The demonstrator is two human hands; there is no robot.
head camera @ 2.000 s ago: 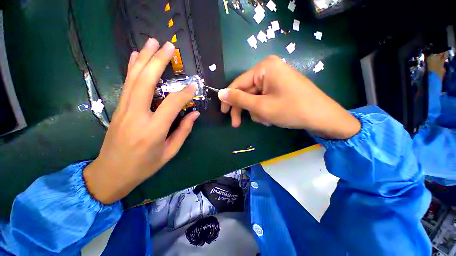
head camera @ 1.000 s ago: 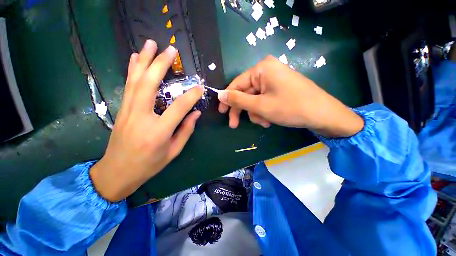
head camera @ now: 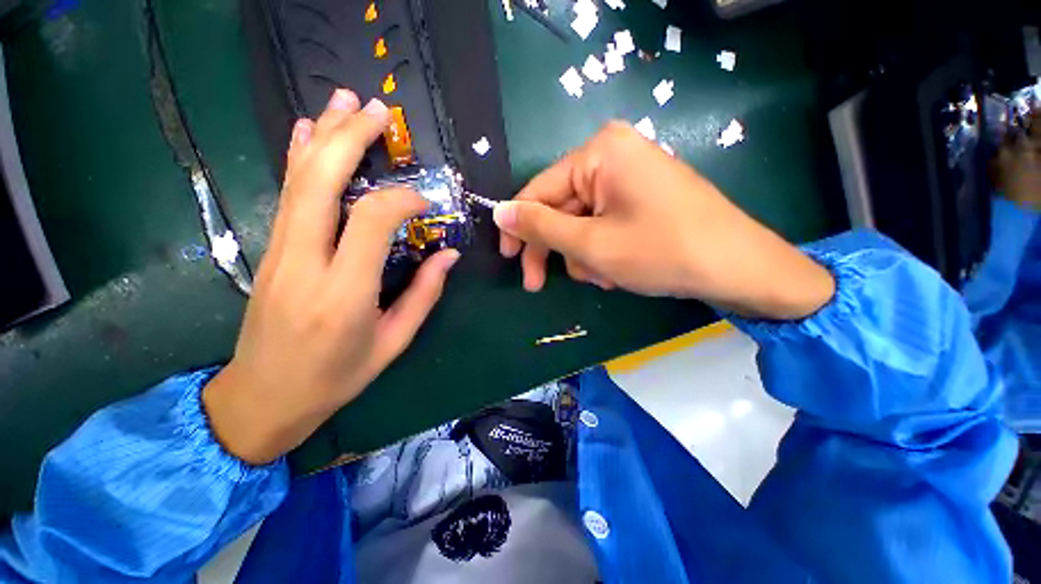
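Note:
A black phone mid-frame [head camera: 348, 57] with small orange marks lies on a black pad [head camera: 477, 86]. Its circuit board [head camera: 440, 188] is at the near end, with an orange flex cable [head camera: 397, 137] above it. My left hand [head camera: 314, 268] rests over the board's left side, thumb at the near edge, index finger bent on the board, partly hiding it. My right hand [head camera: 616, 217] pinches a thin pale piece [head camera: 483, 201] between thumb and index finger. Its tip meets the board's right edge; whether it is a tool or a cable, I cannot tell.
Small white pieces [head camera: 594, 69] lie scattered at the upper right. A thin gold strip [head camera: 561, 337] lies near the bench edge. A dark strip with a white end [head camera: 206, 200] lies at left. Black trays [head camera: 913, 171] stand at right, beside another person's hand [head camera: 1016, 171].
My left index finger has drawn back and bent, uncovering orange parts at the board's near side. My right hand stays at the board's right edge, still pinching the thin piece.

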